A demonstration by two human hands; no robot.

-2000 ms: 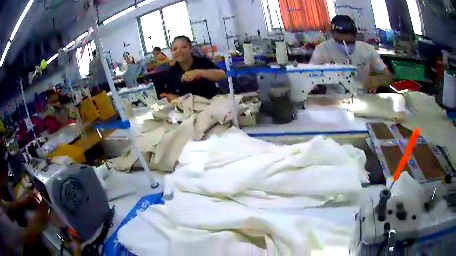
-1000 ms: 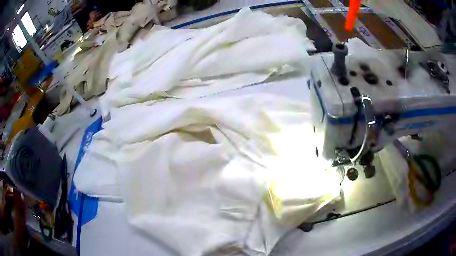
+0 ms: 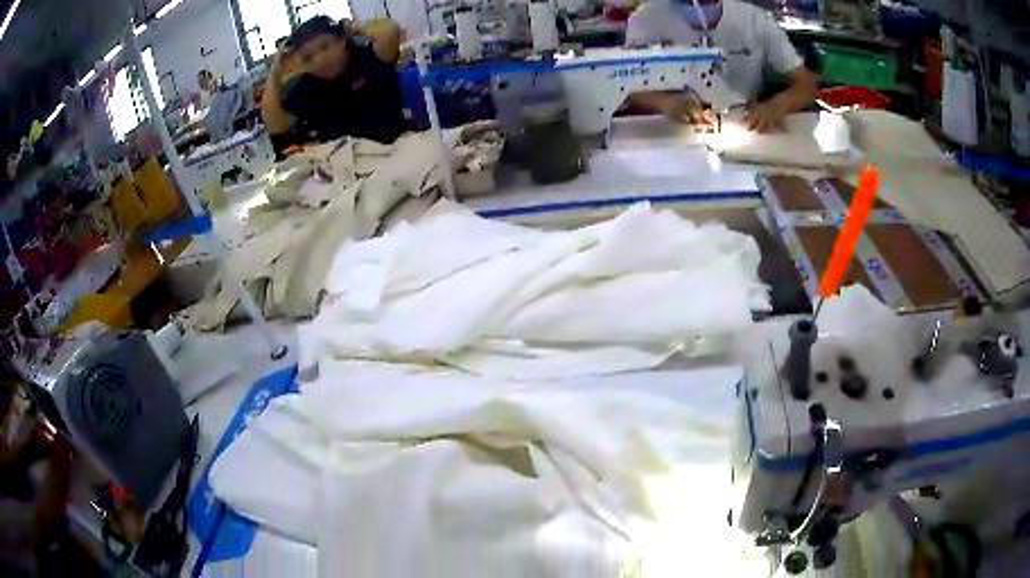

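White cloth pieces (image 3: 542, 282) lie heaped behind and left of the sewing machine. More white cloth (image 3: 395, 485) spreads over the table in front, its right end under the bright lamp light by the needle area. The pale machine head (image 3: 881, 418) with a blue stripe stands at the lower right, with a dark knob on top and an orange stick (image 3: 849, 234) rising from it. The needle area is at the bottom edge, partly cut off and washed out by glare. Neither of my hands is in the picture.
A grey fan-like box (image 3: 119, 412) stands at the left beside a blue strip (image 3: 243, 474). Beige cloth (image 3: 328, 215) is heaped beyond, past a thin pole. Brown panels (image 3: 864, 254) lie at the right. Two people sit at the far tables, one at a JACK machine (image 3: 644, 85).
The view dipped to the machine and has now lifted again, showing the room. The person in dark clothes has raised both arms to the head. The cloth looks unmoved since one second ago.
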